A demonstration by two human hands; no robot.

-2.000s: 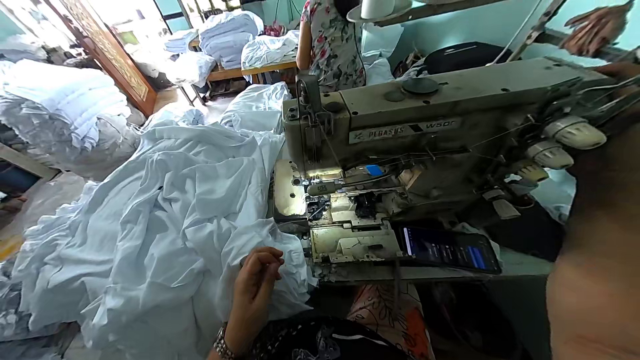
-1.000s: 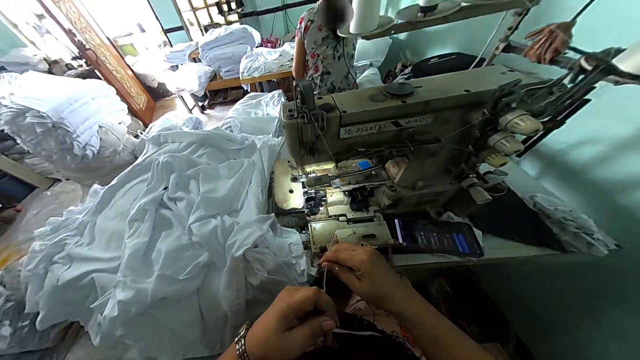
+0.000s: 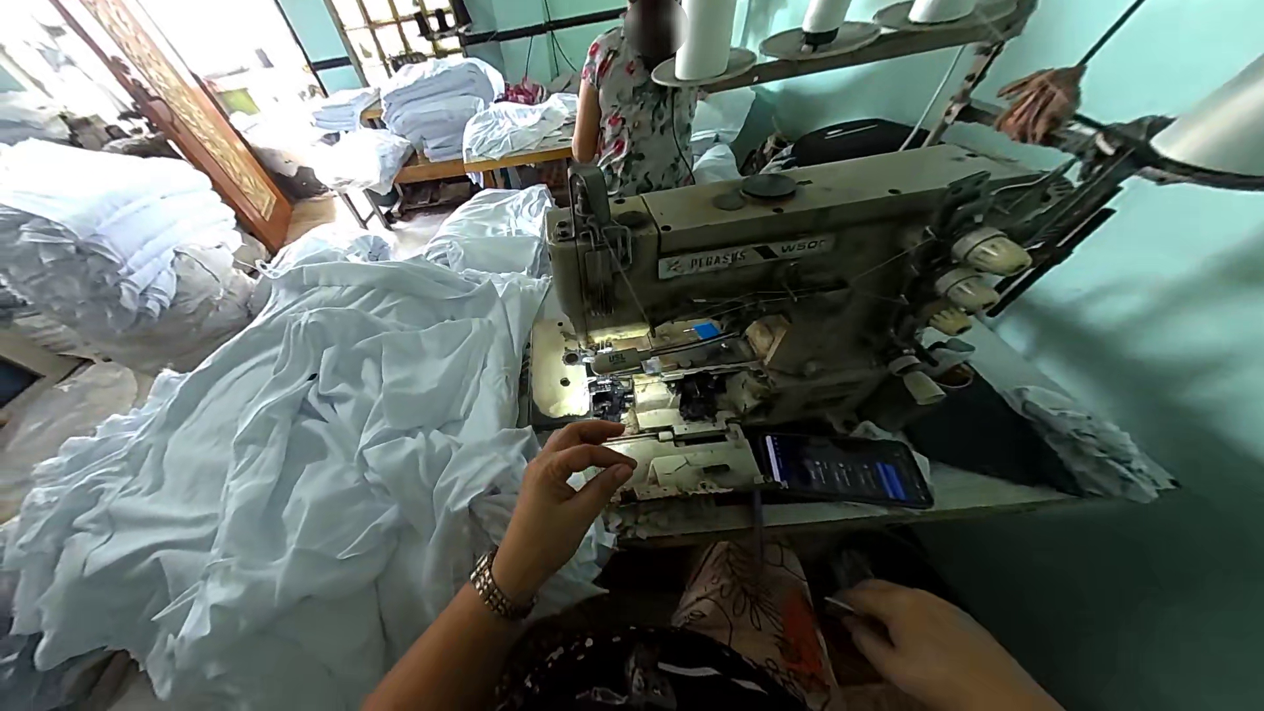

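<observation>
A Pegasus industrial sewing machine [image 3: 810, 257] stands in front of me, its looper area exposed below the lit needle plate [image 3: 559, 370]. My left hand [image 3: 568, 484] is raised at the opened front cover [image 3: 686, 462], thumb and forefinger nearly together; whether a thread is between them is too fine to tell. Low at the right, my right hand [image 3: 904, 627] is closed on a thin metal tool [image 3: 837, 604], of which only the tip shows. White fabric [image 3: 365, 415] lies heaped left of the machine. A smartphone [image 3: 844, 468] with its screen lit rests right of the cover.
A large bundle of white cloth [image 3: 109, 227] sits at the far left. Thread cones [image 3: 706, 39] stand on a rack above the machine. Beyond it a person in a floral top [image 3: 642, 109] is near a table with folded white cloth [image 3: 439, 104]. Dark fabric [image 3: 978, 434] lies at the right.
My hands were close together over my lap one second ago. The left has since risen to the machine's front cover, and the right has moved away to the lower right.
</observation>
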